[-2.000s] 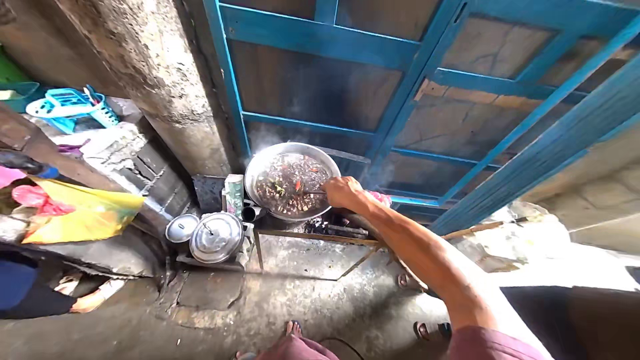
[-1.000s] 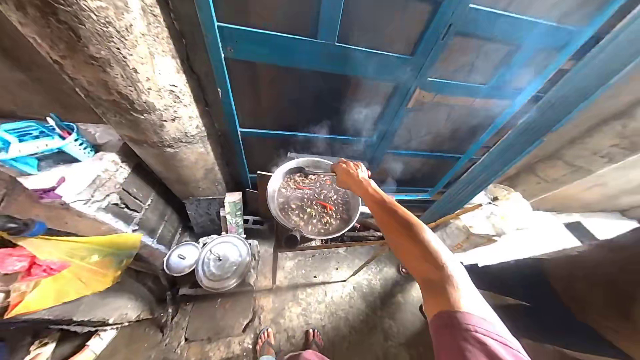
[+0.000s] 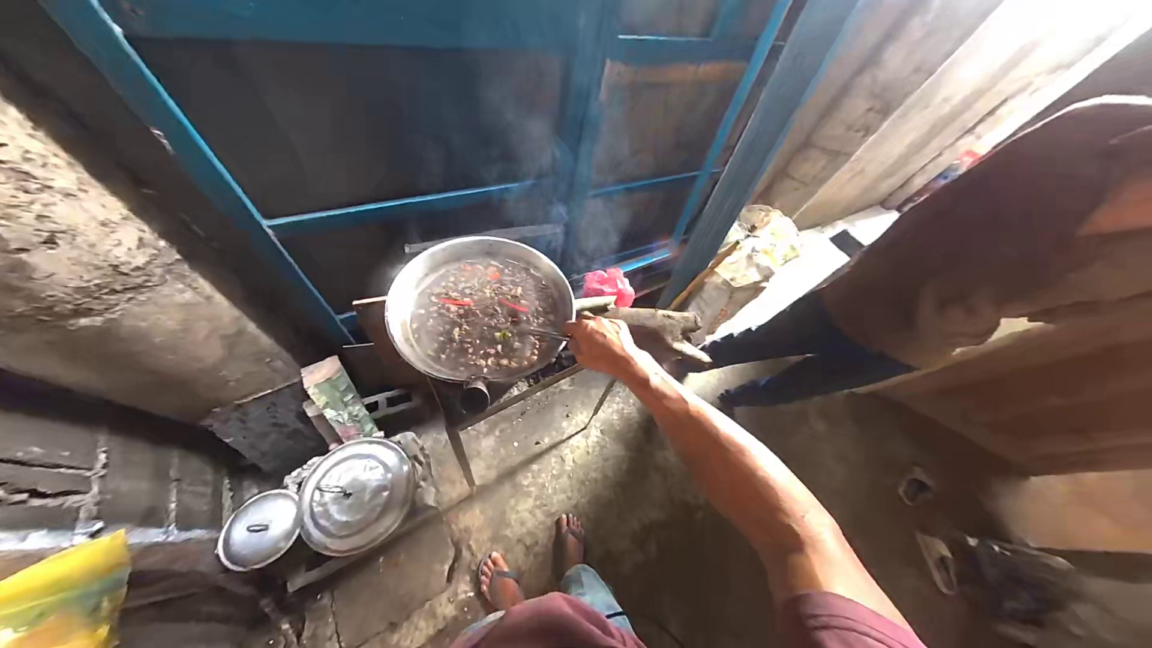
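A wide round metal pan (image 3: 402,315) sits over a stove, with steam rising from it. It holds a simmering brownish mix with red and green pieces, seemingly chilli peppers. My right hand (image 3: 601,345) closes around the handle of a metal utensil (image 3: 545,333), whose far end is hidden in the food at the pan's right side. Firewood (image 3: 650,319) and a pink plastic bag (image 3: 609,285) lie just beyond this hand. My left hand does not show.
Two lidded metal pots (image 3: 358,497) stand at lower left, near a yellow plastic bag (image 3: 65,589). A blue-framed door or screen (image 3: 405,205) rises behind the pan. At right, a person in dark clothing (image 3: 972,243) stands close by.
My right hand has moved from the pan's upper right rim to its right side. A person has come into view at the right. The view has shifted.
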